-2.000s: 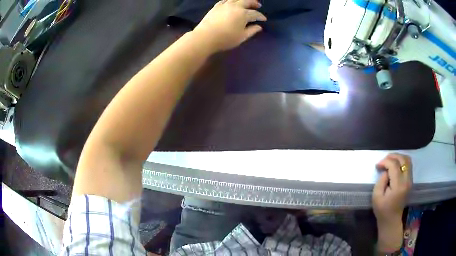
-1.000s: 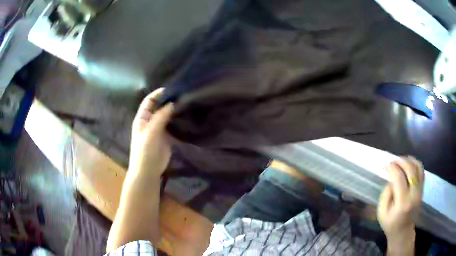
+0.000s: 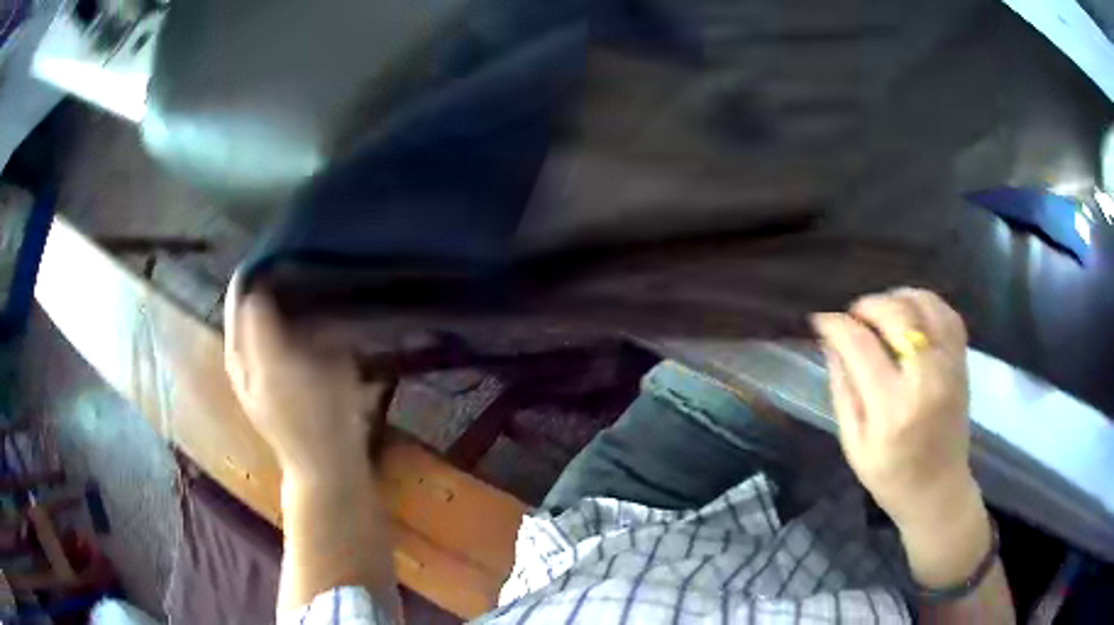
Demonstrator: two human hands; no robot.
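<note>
The large dark brown-black panel (image 3: 733, 147) lies over the table and is folded and blurred by motion. A navy part (image 3: 428, 183) crosses it at the left. My left hand (image 3: 287, 366), blurred, grips the panel's left corner and holds it over the table's front edge. My right hand (image 3: 898, 379) has its fingertips on the panel's front edge at right. A bright blue patch (image 3: 1036, 220) lies on the panel at far right under strong light. The machine head is cut off by the right rim.
The white table edge (image 3: 1038, 403) and grey measuring strip run along the right front. Wooden furniture (image 3: 440, 513) stands below left. A pale machine part (image 3: 92, 61) is at upper left. My lap is below the panel.
My left hand came down from the machine area, took the panel's corner and pulled it left. My right hand moved from the table edge to the panel's edge. The view turned left.
</note>
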